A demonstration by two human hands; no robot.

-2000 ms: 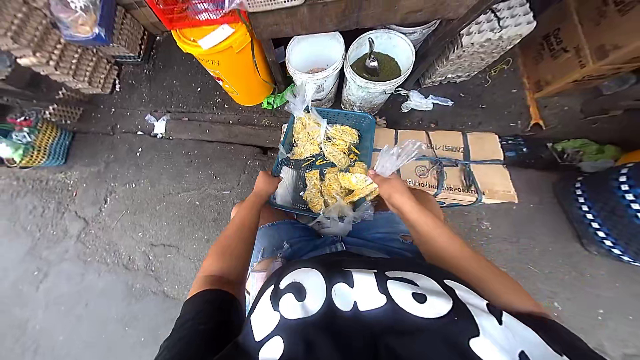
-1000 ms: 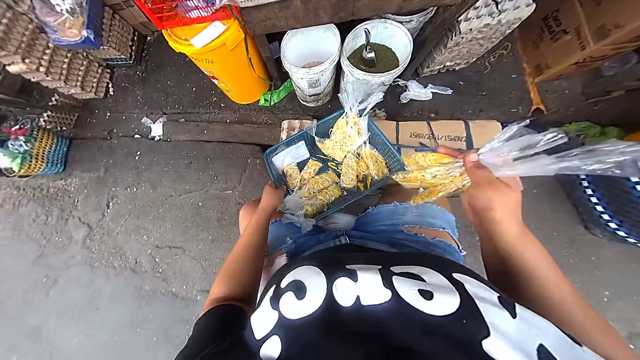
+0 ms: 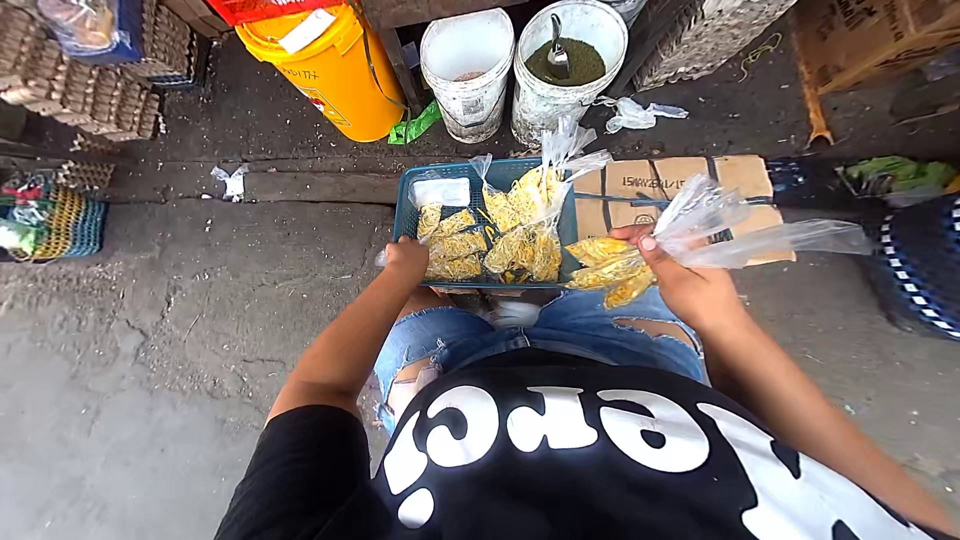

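My left hand [image 3: 407, 259] grips the left edge of a blue plastic basket [image 3: 486, 285] at my knees. Inside it lie several small clear plastic bags of yellow pieces [image 3: 456, 244], too small to name, and a white packet [image 3: 441, 192] at the far left corner. More bags with long, loose plastic tops [image 3: 525, 199] lie on the basket's right side. My right hand [image 3: 667, 262] pinches several filled bags of yellow pieces [image 3: 611, 270] by their necks, at the basket's right edge; their clear empty ends trail to the right.
A flattened-looking, strapped cardboard box [image 3: 667, 180] lies right of the basket. Beyond stand a yellow bucket [image 3: 337, 75], a white bucket [image 3: 469, 82] and another with green grains and a scoop [image 3: 570, 67]. Egg trays [image 3: 82, 82] are stacked far left; a woven basket [image 3: 922, 255] is at right.
My right hand has moved right from the basket, now with several bags in its grip. The basket, tilted one second ago, sits straighter, with my left hand still on its left edge.
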